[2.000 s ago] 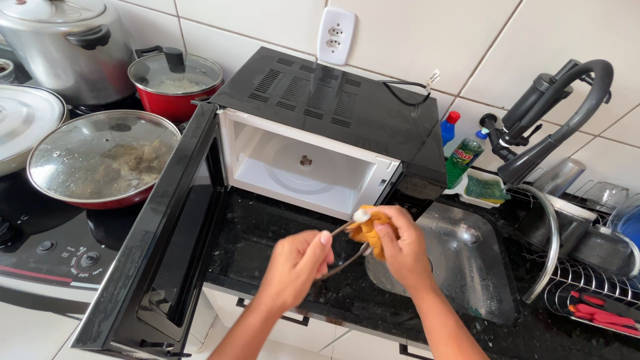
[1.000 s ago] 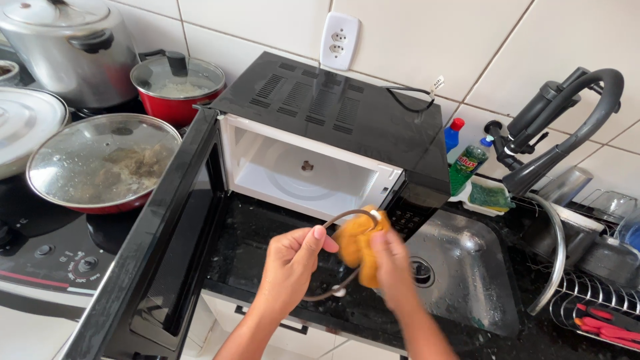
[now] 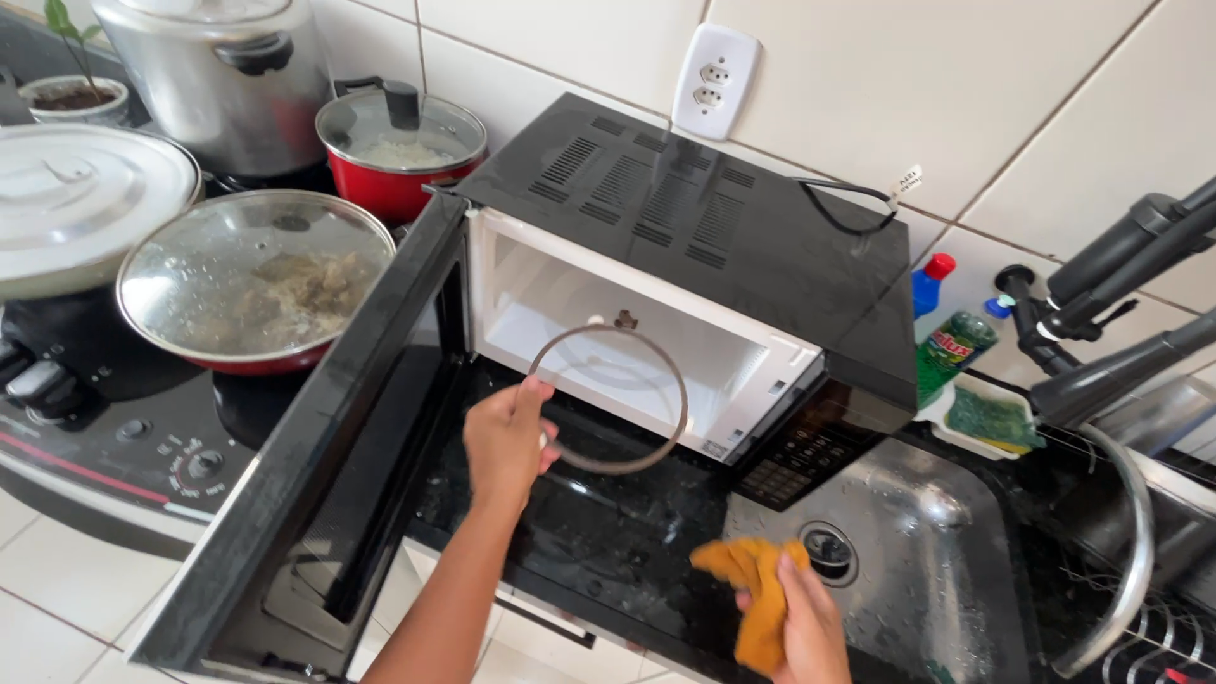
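Note:
My left hand grips the left side of a thin roller ring from a microwave turntable, held up before the open cavity. Small white rollers show on the ring. My right hand holds a crumpled orange cloth over the sink's left part, apart from the ring. The black microwave oven stands on the dark counter with its door swung out to the left. Inside the white cavity, a small brown drive coupling shows on the floor.
Left stands a stove with a glass-lidded pan, a red pot and a large metal pot. Right are a steel sink, a black faucet, a green detergent bottle, a sponge and a dish rack.
The orange cloth was against the ring in both earlier frames; my right hand has moved it away to the right and down. My left hand alone now holds the ring.

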